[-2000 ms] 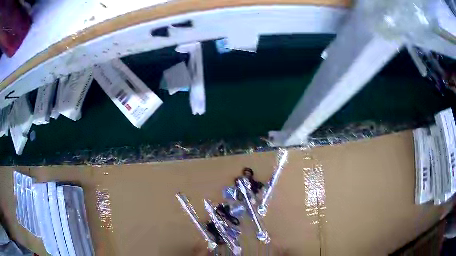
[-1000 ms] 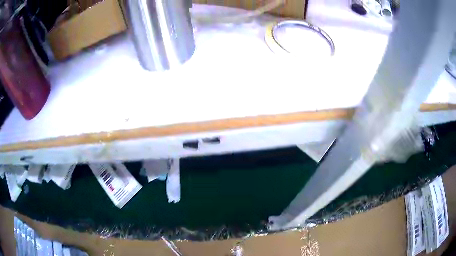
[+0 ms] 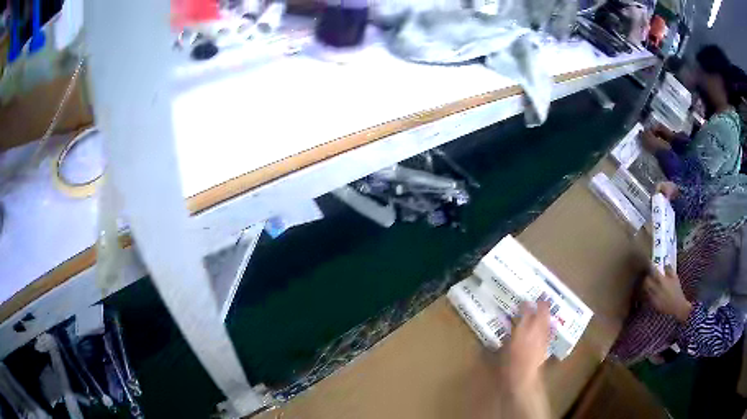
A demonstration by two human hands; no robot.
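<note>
Several white product cartons [image 3: 524, 282] with black print and barcodes lie close together on the brown cardboard ledge [image 3: 409, 370], right of centre. My right hand [image 3: 528, 342] reaches up from the bottom edge, bare and slightly blurred. Its fingers touch the near side of these cartons. Whether they grip one cannot be told. My left hand is not in view.
A white post [image 3: 156, 188] stands left, beside the white shelf [image 3: 328, 106] bearing a tape roll [image 3: 64, 168]. The green conveyor [image 3: 328, 270] carries clear-bagged parts [image 3: 418, 195]. At right, another person's hands hold a white carton [image 3: 663, 233].
The view has swung right, bringing the carton stack closer to the middle and other workers into view. My right hand has come into view at the cartons.
</note>
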